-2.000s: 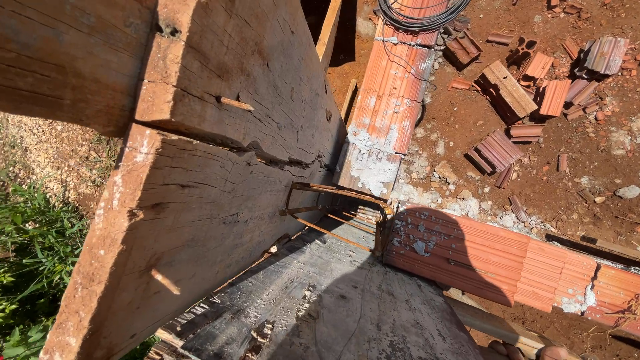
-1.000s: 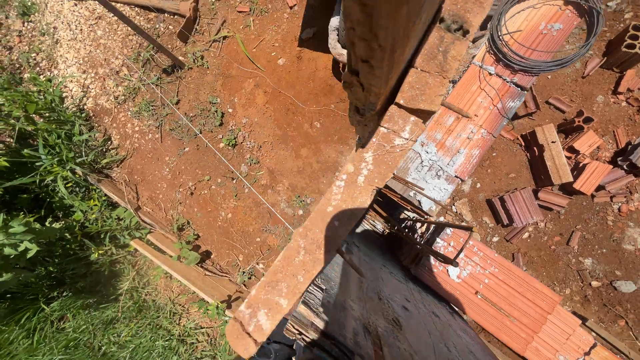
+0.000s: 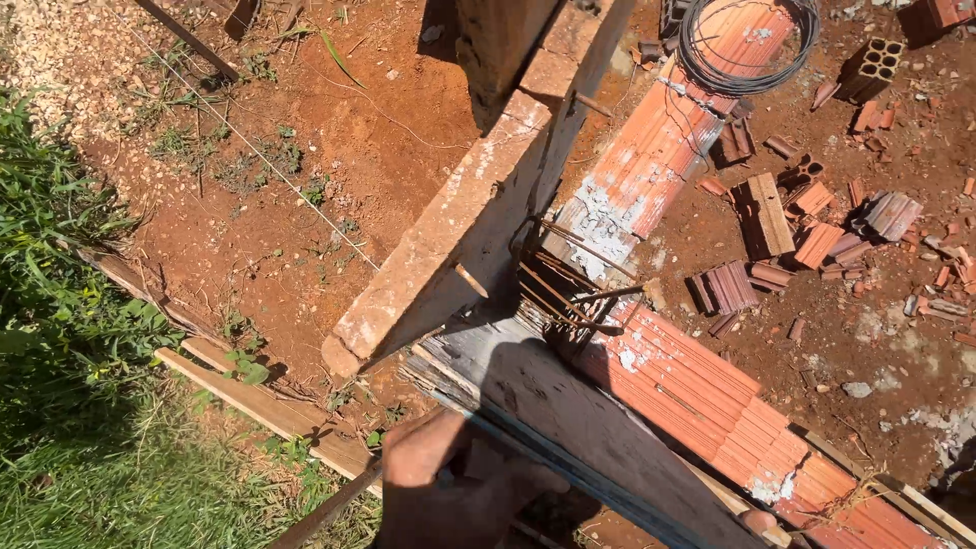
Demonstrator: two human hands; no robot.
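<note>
My left hand [image 3: 457, 480] is at the bottom centre, fingers curled, beside the left edge of a grey formwork panel [image 3: 564, 412]. A dark bar [image 3: 332, 507] runs down-left from it; whether the hand grips bar or panel cannot be told. What look like fingertips of my right hand [image 3: 759, 521] show at the panel's right edge, the rest hidden. Above the panel a thick wooden board [image 3: 450, 221] stands on edge with a rusty nail [image 3: 470, 280] sticking out. Rusty rebar stirrups [image 3: 576, 286] rise in the corner between board, panel and hollow clay brick wall [image 3: 686, 381].
A coil of wire [image 3: 743, 84] lies on the upper brick wall [image 3: 648, 168]. Broken clay bricks [image 3: 762, 217] litter the soil at right. A taut string [image 3: 259, 152] crosses the left side, with planks [image 3: 267, 404] low by the grass.
My left hand has come into view at the bottom, and what look like right fingertips now show lower right. The view has swung off the board's broad face to its edge.
</note>
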